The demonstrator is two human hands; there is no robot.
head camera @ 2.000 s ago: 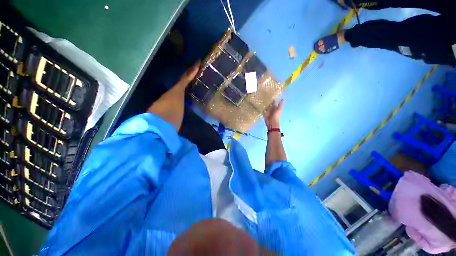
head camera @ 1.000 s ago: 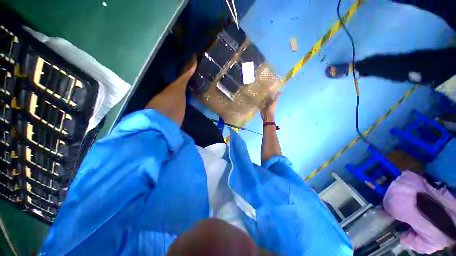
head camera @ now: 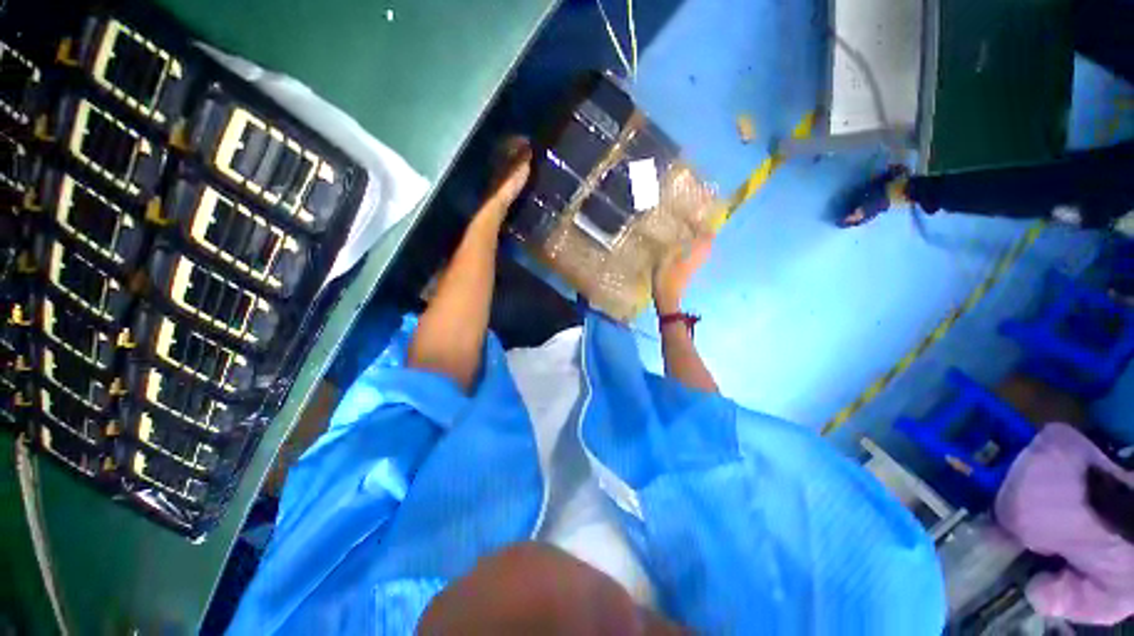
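A flat brown and black parts pack point(head camera: 609, 261) under clear, shiny wrap is held between both hands below the bench edge. A small white paper label point(head camera: 643, 184) is on its upper face. My left hand point(head camera: 514, 174) grips the pack's left side, its fingers dark and partly hidden. My right hand point(head camera: 679, 258) is on the pack's lower right side, blurred, with a red band point(head camera: 679, 319) on the wrist.
A black assembly tray point(head camera: 357, 205) with rows of pale-framed phone housings point(head camera: 253, 159) lies on the green bench point(head camera: 454, 50), a whitish plastic sheet point(head camera: 396, 186) at its edge. Blue stools point(head camera: 964, 429), a person in pink point(head camera: 1057, 497) and another person's leg point(head camera: 995, 195) are at right.
The tray and bench now show further right in the view, with a second column of housings more visible. A green and white surface has appeared at top right. Both hands still hold the pack.
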